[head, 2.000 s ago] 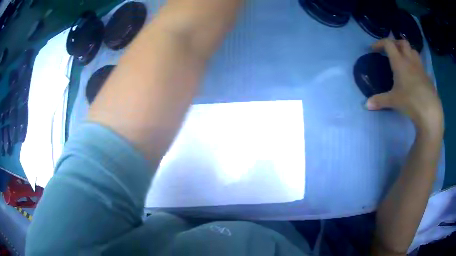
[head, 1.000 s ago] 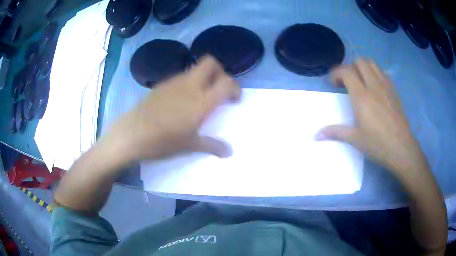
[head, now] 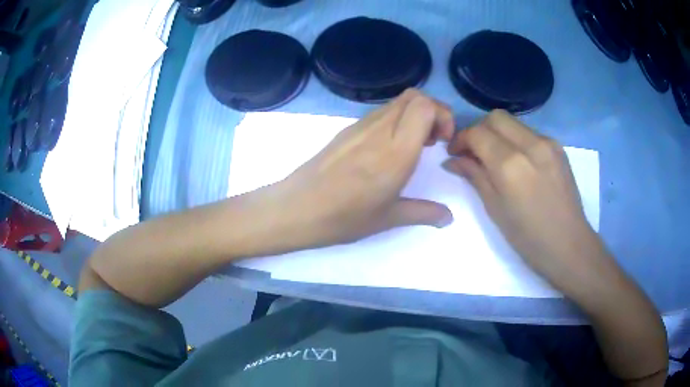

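Observation:
A bright white sheet (head: 340,264) lies flat in front of me on the pale blue mat (head: 185,159). My left hand (head: 363,170) is over the middle of the sheet, thumb apart, fingers curled. My right hand (head: 522,193) is over its right part, fingertips bent together close to the left fingertips. Whether anything thin is between the fingertips cannot be told. Three round black parts lie beyond the sheet: a left one (head: 257,69), a middle one (head: 371,59) and a right one (head: 501,72).
A long uneven stack of white sheets (head: 102,128) lies at the left of the mat. Black parts crowd the far left (head: 38,106) and the upper right (head: 643,38). A red object (head: 30,229) and yellow-black tape (head: 45,272) show on the floor at lower left.
Both hands have moved together over the sheet, their fingertips now close to each other. The right hand has come left from the sheet's right edge. The camera view has shifted slightly.

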